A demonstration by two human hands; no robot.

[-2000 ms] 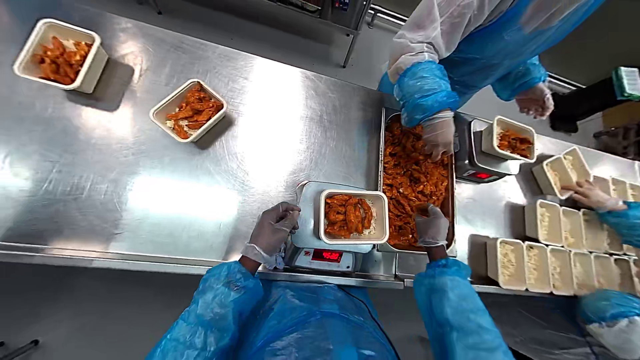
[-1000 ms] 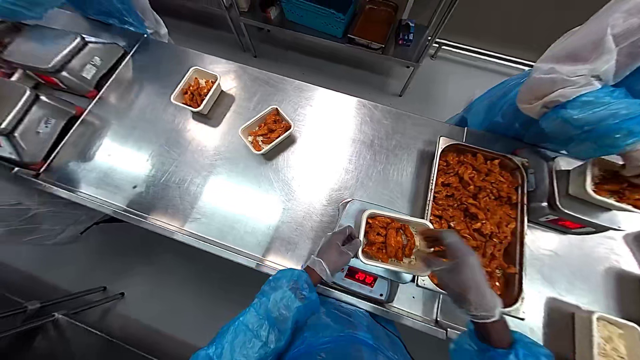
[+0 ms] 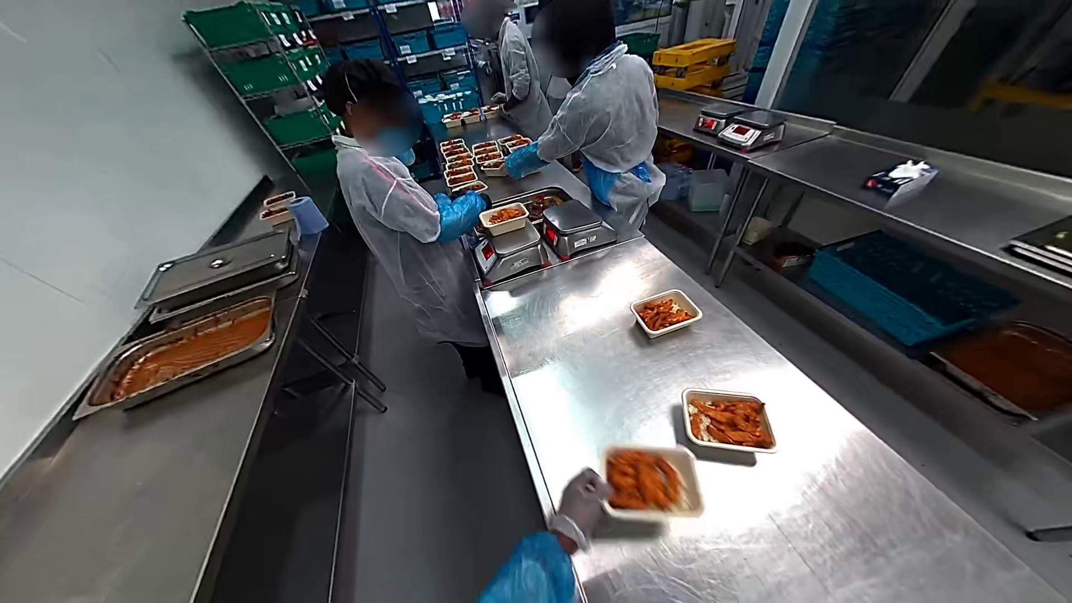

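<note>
My left hand (image 3: 581, 505), in a clear glove with a blue plastic sleeve, grips the left rim of a cream food tray (image 3: 688, 481) filled with orange-red sauced pieces and some rice. The tray is slightly blurred and casts a shadow on the steel table (image 3: 821, 536). Just beyond it sits a second filled tray (image 3: 729, 420), and farther along the table stands a third filled tray (image 3: 666, 313). My right hand is out of view.
At the table's far end are two digital scales (image 3: 512, 251), one bearing a filled tray (image 3: 504, 219). Several people in white coats stand beyond. A side counter (image 3: 167, 477) at left holds a steel pan (image 3: 188, 352) with sauce. Blue crates (image 3: 913, 289) lie under the right bench.
The view has swung far to the left, along the table. My left hand has moved the filled tray off the scale and close to the other two. My right hand has left the view.
</note>
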